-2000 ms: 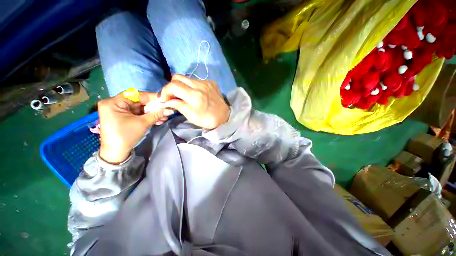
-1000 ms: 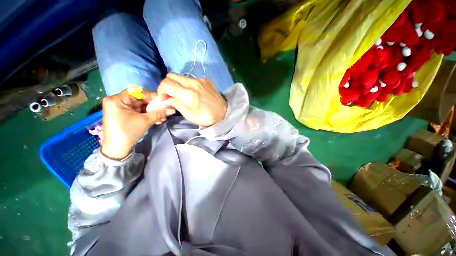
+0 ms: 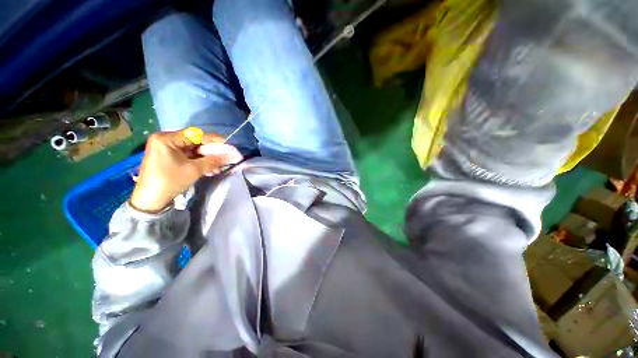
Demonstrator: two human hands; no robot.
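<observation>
My left hand (image 3: 168, 166) holds a small pale pink and white plush piece (image 3: 220, 152) between thumb and fingers above my lap. A bright yellow band (image 3: 193, 135) is on one of its fingers. A thin white thread (image 3: 241, 127) runs taut from the piece up and to the right across the jeans, and its far end fades from sight. My right hand is out of the picture; only the blurred grey right sleeve shows, raised at the upper right. No needle can be made out.
A blue mesh basket (image 3: 82, 204) stands on the green floor beside my left leg. Metal tubes (image 3: 77, 133) lie on a brown block at the left. A yellow sack (image 3: 437, 119) is mostly behind the sleeve. Brown cartons (image 3: 559, 273) are at the lower right.
My right hand has left the plush piece and gone out of view, its arm swinging up and to the right over the sack. The looped thread is now drawn straight.
</observation>
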